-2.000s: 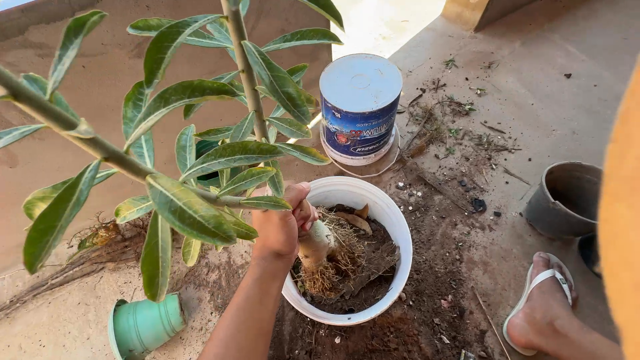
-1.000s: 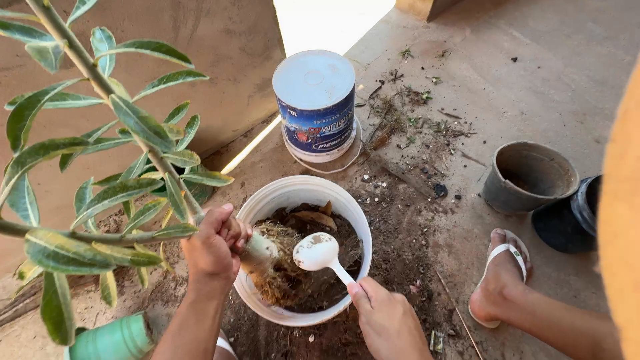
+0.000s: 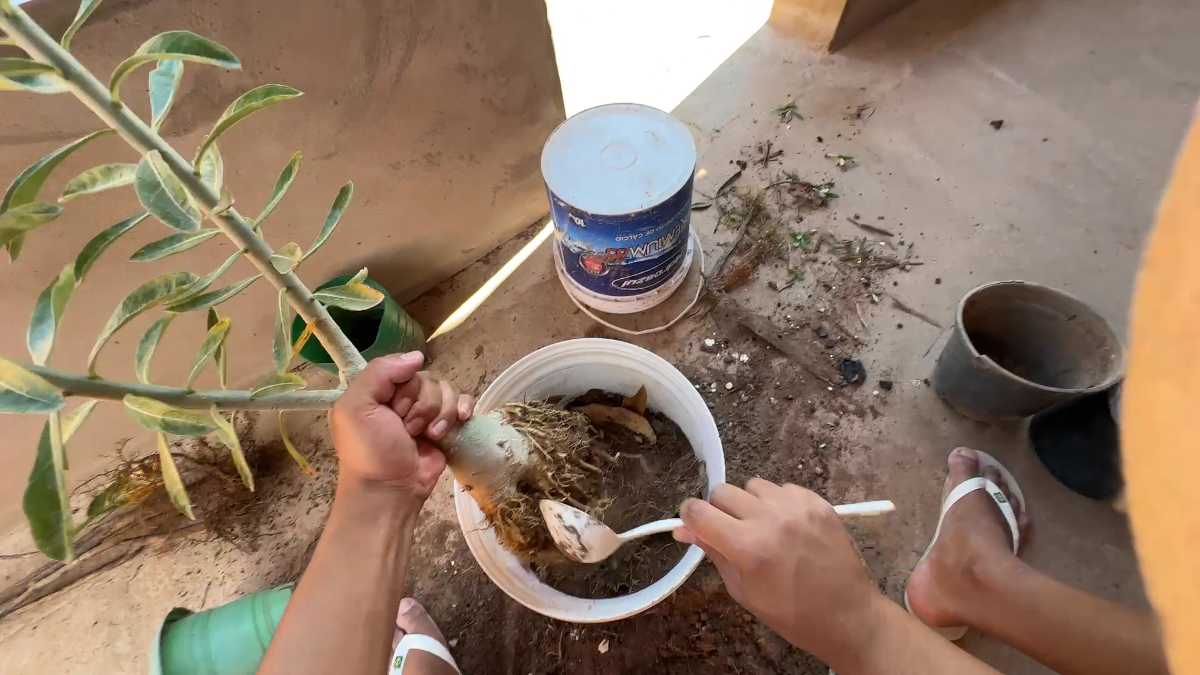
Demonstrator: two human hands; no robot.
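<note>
My left hand (image 3: 398,427) is closed around the base of the stem of a leafy plant (image 3: 253,246), just above its swollen pale base. The plant leans to the upper left, and its bare roots (image 3: 553,455) lie over a white plastic bucket (image 3: 586,609) holding dark soil (image 3: 647,487) and dry leaves. My right hand (image 3: 787,553) grips a white serving spoon (image 3: 581,532) by its handle, whose end sticks out to the right. The spoon's soil-stained bowl is at the lower edge of the roots, inside the bucket's rim.
An upturned blue-labelled paint bucket (image 3: 619,206) stands beyond. At right are a grey pot (image 3: 1027,347) and a black container (image 3: 1078,441). Green pots (image 3: 225,633) (image 3: 398,328) are at left, with roots and soil scattered on the floor. Feet in white flip-flops (image 3: 975,544) flank the bucket.
The right hand, out of view two seconds ago, came in with the spoon and now has its bowl lower against the roots. The plant has tilted over to the left, still in my left hand.
</note>
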